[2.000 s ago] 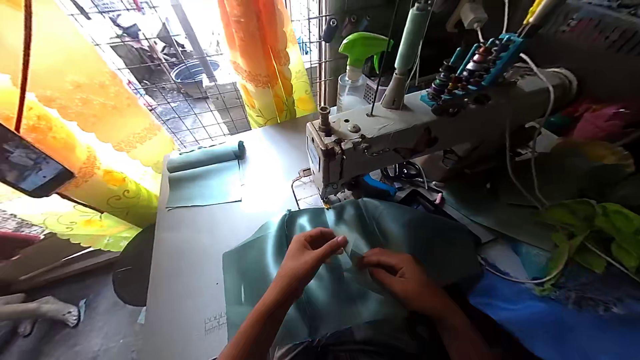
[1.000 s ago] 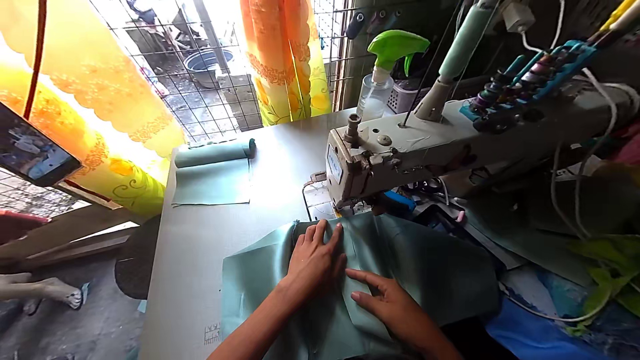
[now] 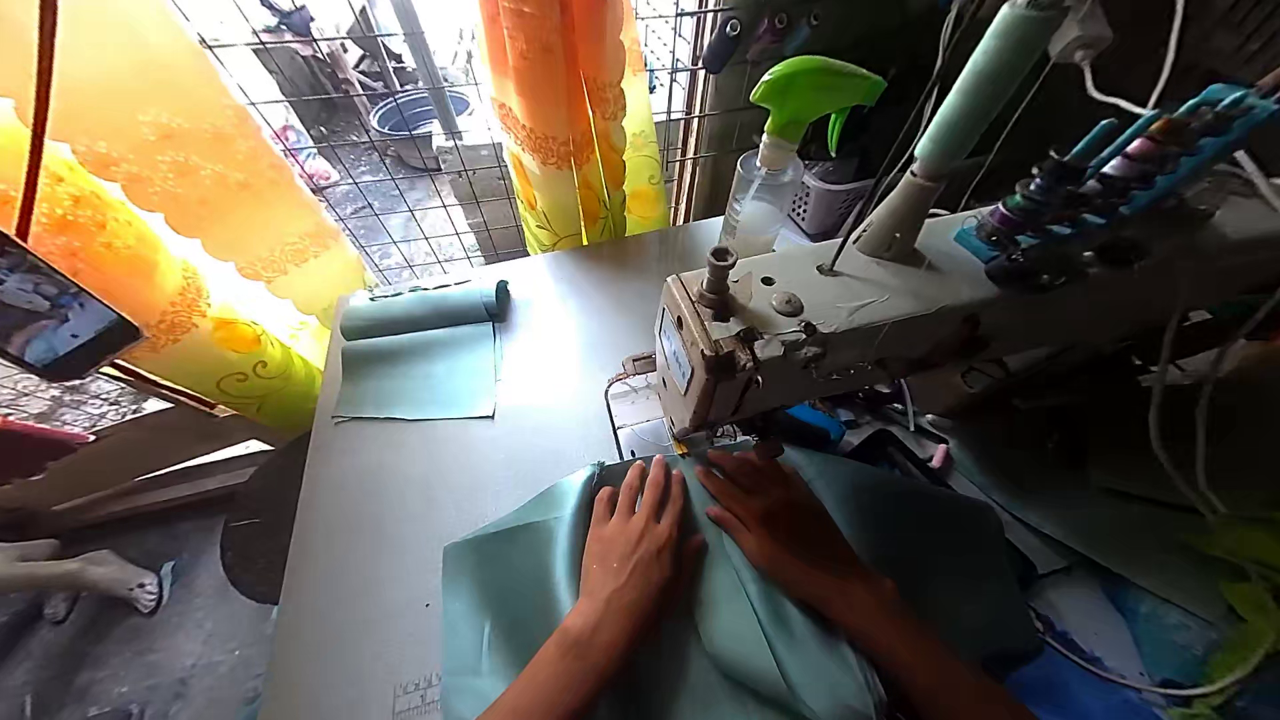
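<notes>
A pale green satiny fabric [image 3: 520,590] lies spread over the front of the table, its far edge at the needle area of a sewing machine [image 3: 800,330]. My left hand [image 3: 635,535] rests flat on it, fingers extended towards the machine, just left of the needle area. Close beside it, my right hand [image 3: 770,515] presses on the cloth with its fingers somewhat spread, below the machine head. Neither hand grips the fabric. The needle and presser foot are mostly hidden under the head. A partly rolled piece of the same green fabric [image 3: 420,370] lies at the table's far left.
Behind the machine stands a spray bottle [image 3: 765,190] with a green trigger. A rack of bobbins [image 3: 1110,190] and a thread cone [image 3: 985,90] sit above its arm. A phone [image 3: 60,310] hangs at left. Another person's foot [image 3: 120,580] is on the floor beyond the table [image 3: 370,520].
Two seconds ago both hands were pinching something small above the fabric; since then they have lowered onto the cloth. My right hand has moved forward to the machine head. The view has shifted closer.
</notes>
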